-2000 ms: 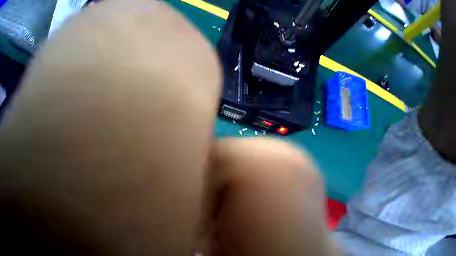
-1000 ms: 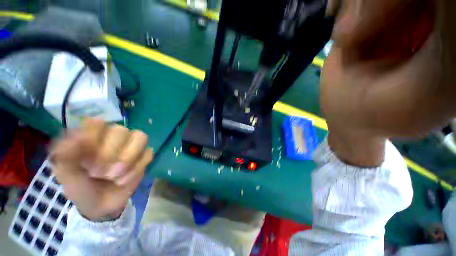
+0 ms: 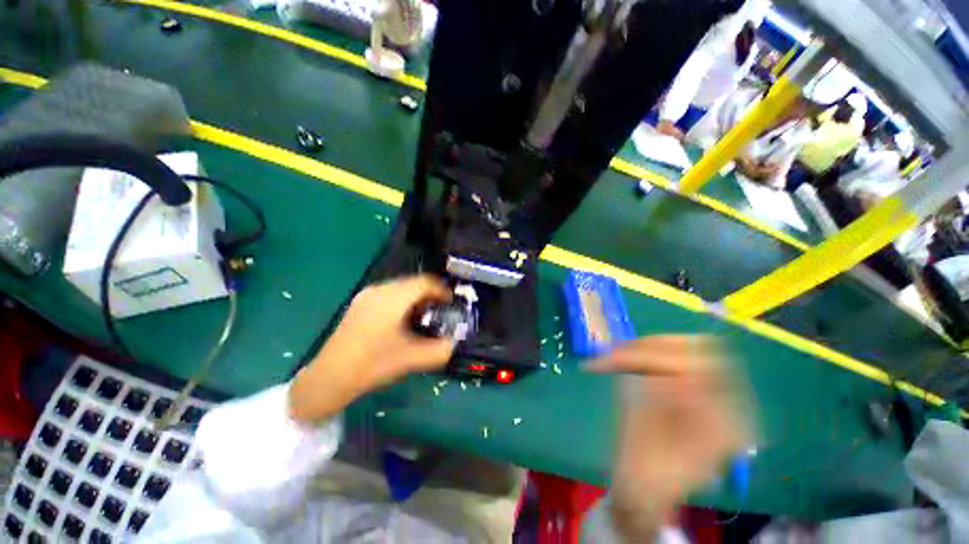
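Observation:
My left hand [image 3: 377, 335] holds a small dark unit [image 3: 444, 318] between thumb and fingers, over the front of the black press base, just before the fixture's pale metal front plate [image 3: 485, 270]. The black bench press [image 3: 510, 96] rises behind it. My right hand [image 3: 680, 409] is blurred, its fingertips at the near edge of the blue parts bin [image 3: 598, 313]; whether it holds anything cannot be told. Tiny pale pieces lie on the fixture and on the green bench.
A white box unit [image 3: 149, 239] with cable and black hose stands left. A white compartment tray [image 3: 101, 452] of black units lies lower left. A conveyor [image 3: 255, 80] with a few loose units runs behind. A yellow-marked frame [image 3: 823, 260] and people are at the right.
My left hand has moved right to the press front, now with a dark unit in it. My right hand has come down from the upper right to the blue bin. The view has shifted.

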